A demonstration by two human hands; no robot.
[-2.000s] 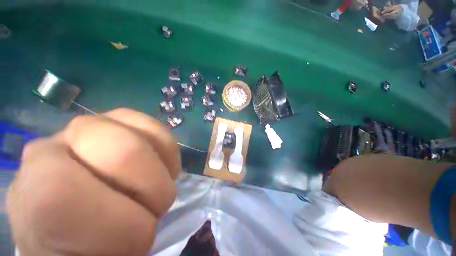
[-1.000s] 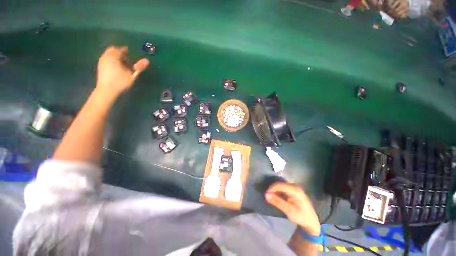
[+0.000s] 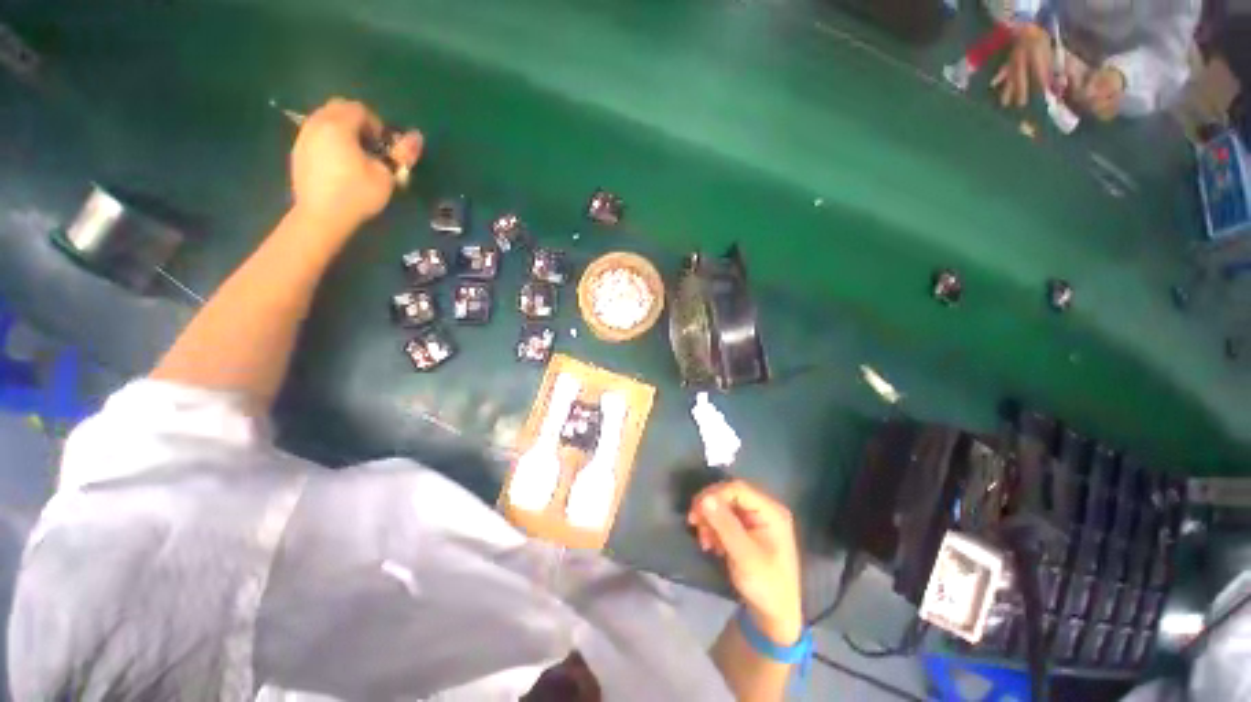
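My left hand (image 3: 340,162) is stretched out at the upper left and closed on a dark module (image 3: 384,141). A thin stick with a pale tip shows at its left side and a brass-coloured end below its fingers. My right hand (image 3: 748,538), with loosely curled fingers, is right of the tan work block (image 3: 617,473); nothing shows in it. On the block, a black module (image 3: 580,427) sits between two white strips (image 3: 594,491). Several modules (image 3: 473,302) lie in a loose cluster left of the round dish (image 3: 620,296).
A black ringed fan (image 3: 720,322) stands beside the dish, with crumpled tissue (image 3: 715,431) below it. The solder spool (image 3: 113,233) is at the left. A black station (image 3: 899,501) and ribbed trays (image 3: 1098,549) are at the right. Another person's hands (image 3: 1029,66) show at the top right.
My left hand swept from close in front of the camera to the upper left and closed over the module lying there. My right hand came into view near the block. The camera view shifted.
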